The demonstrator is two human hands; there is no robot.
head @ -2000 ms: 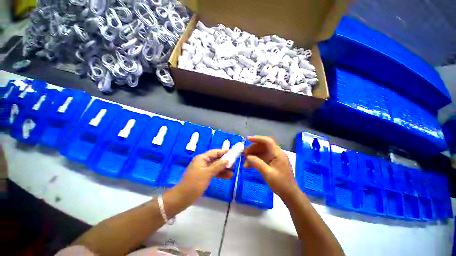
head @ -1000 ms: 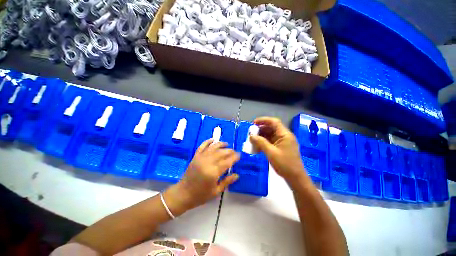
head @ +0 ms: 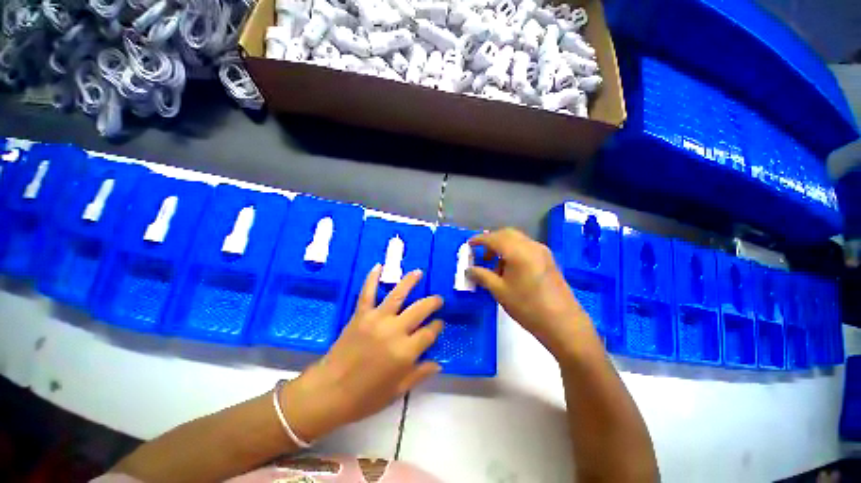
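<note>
Blue blister trays stand side by side in a row along the white table strip, each of those on the left with a white car charger in its narrow upper recess. My right hand holds a white charger by its right side, at the upper recess of the rightmost tray of this row. My left hand lies over the tray beside it, fingers spread, fingertips by the lower end of that tray's charger. Whether the fingertips touch that charger is not clear.
An open brown carton full of loose white parts stands behind the trays. Looped white cables are heaped at the back left. Blue trays with empty recesses stand at right. Large stacked blue trays are behind them.
The right hand has brought its charger down to the rightmost tray of the left row. The left hand has let go of a charger and spread its fingers. The view has shifted, with the carton higher.
</note>
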